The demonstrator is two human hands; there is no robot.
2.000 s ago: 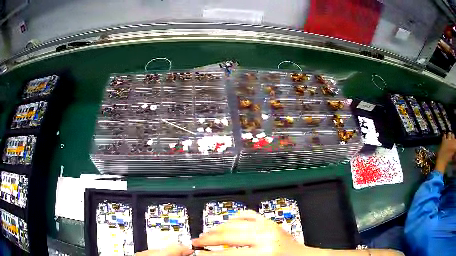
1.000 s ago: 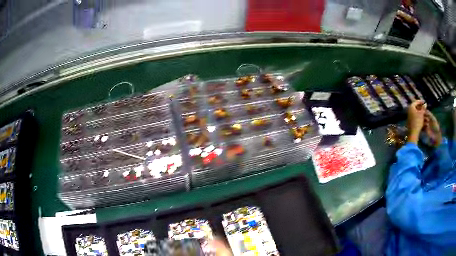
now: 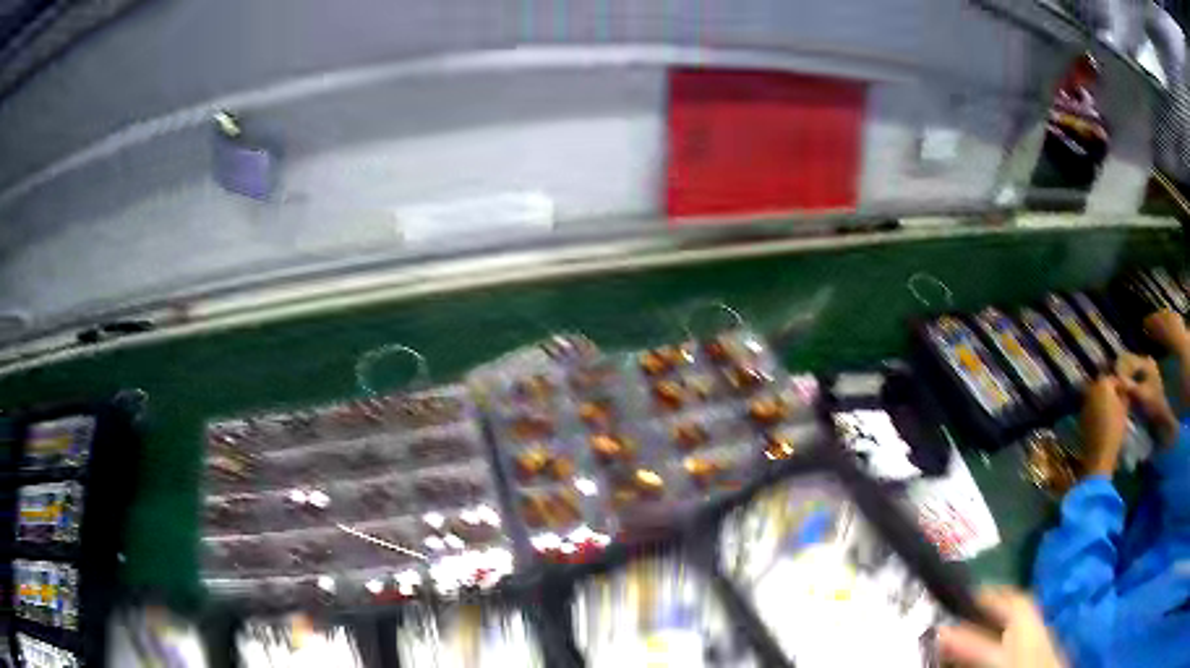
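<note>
A black carrier tray (image 3: 914,532) with several open phone units (image 3: 822,568) is blurred at the bottom and stands higher, over the lower part of the clear trays. My right hand (image 3: 1002,633) is at its right end, cut off by the bottom edge, with fingers on the tray rim. My left hand is not in view. The left clear tray stack (image 3: 346,489) holds dark small parts. The right clear stack (image 3: 613,448) holds gold-orange parts. White and red bits lie low on both stacks.
Another black tray of phones (image 3: 50,516) is at the left. At the right are a black pad with white pieces (image 3: 877,441), a red-dotted sheet (image 3: 953,509), a neighbour's phone tray (image 3: 972,372) and a blue-sleeved worker (image 3: 1109,561). A red sign (image 3: 763,144) is behind.
The near tray has risen over the clear stacks, and its rightmost slot, empty before, now shows a phone unit. My right hand has moved to its right end. The view has tilted up.
</note>
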